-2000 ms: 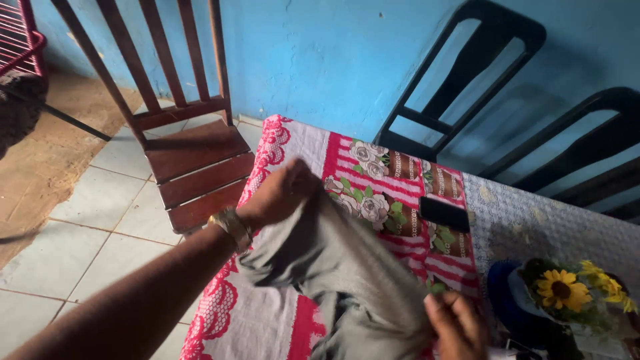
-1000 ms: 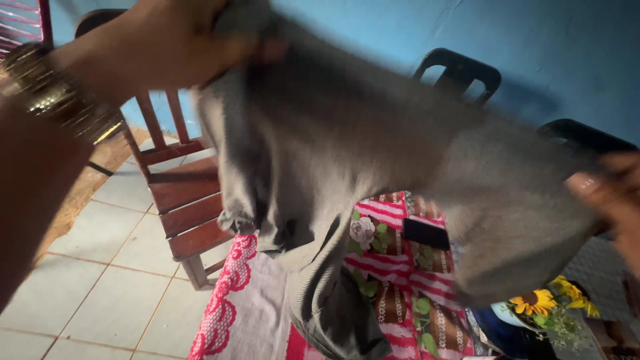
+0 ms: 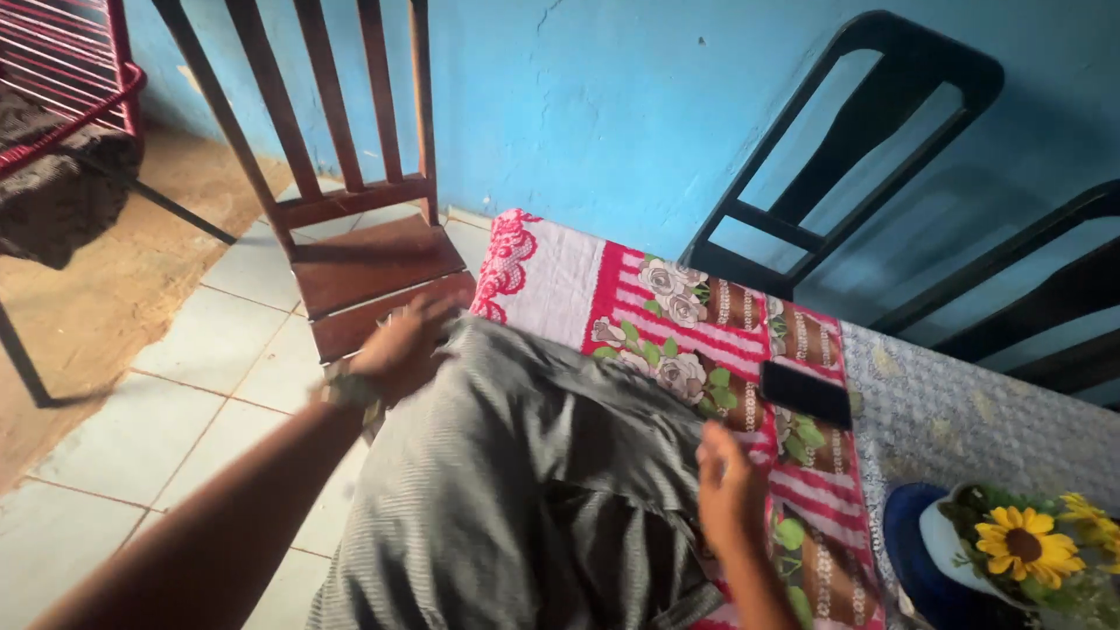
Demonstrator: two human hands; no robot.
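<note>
A grey ribbed garment point(image 3: 525, 472) lies spread over the near part of the table, its near side running out of view at the bottom. At its upper left corner is my left hand point(image 3: 411, 346), blurred, with a metal-banded watch or bracelet on the wrist; whether its fingers pinch the fabric cannot be told. My right hand point(image 3: 731, 490) is at the garment's right edge, its fingers partly curled and its grip unclear. Beneath the garment is a pink and white cloth point(image 3: 560, 280) printed with roses. A black phone point(image 3: 805, 394) lies on that cloth, beyond my right hand.
A wooden chair point(image 3: 376, 254) stands at the table's left end. Dark chairs point(image 3: 875, 131) line the blue wall. A flowerpot with yellow flowers point(image 3: 1028, 547) sits at the right on a patterned tablecloth point(image 3: 989, 420). At the far left is a red corded chair point(image 3: 61, 79).
The garment was held up in both hands a second ago; now it is down over the table. Both hands have lowered with it.
</note>
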